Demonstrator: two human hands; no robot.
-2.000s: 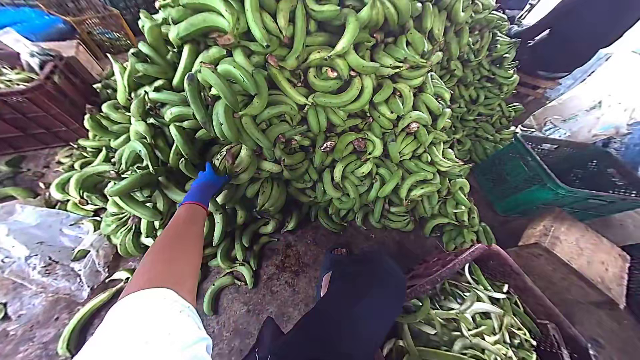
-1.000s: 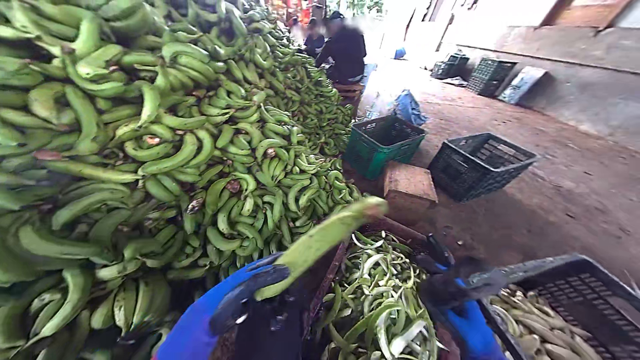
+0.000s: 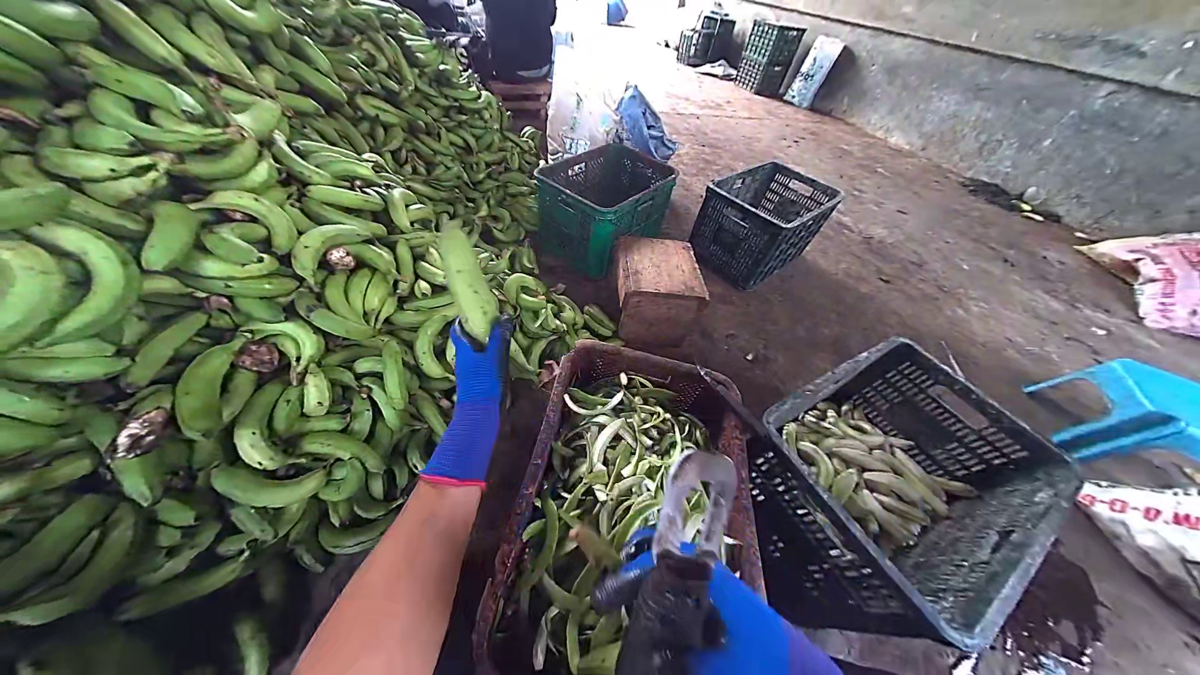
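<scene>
My left hand (image 3: 483, 375), in a blue and black glove, grips the lower end of a green plantain (image 3: 466, 281) that points upward before the large heap of green plantains (image 3: 272, 450). Gloved the same way, my right hand (image 3: 689, 600) holds a peeler-like metal tool (image 3: 696, 497) with a slotted blade and dark handle. That hand is over a worn reddish crate (image 3: 534, 469) filled with green peels (image 3: 609, 441). A short brownish piece shows by its fingers; whether it is held I cannot tell. Peeled plantains (image 3: 872, 473) lie in a black crate (image 3: 994, 562) to the right.
A wooden block (image 3: 661, 281) stands beyond the peel crate, near a green crate (image 3: 605, 206) and another black crate (image 3: 764, 225). At right are a blue plastic stool (image 3: 1125, 403) and printed sacks (image 3: 1158, 281). A person in dark clothes (image 3: 518, 37) is at the far end of the heap.
Two seconds ago my left hand was reaching into the heap; now it holds a plantain, raised more upright than a second ago. The view has swung right, and the right hand is over the peels.
</scene>
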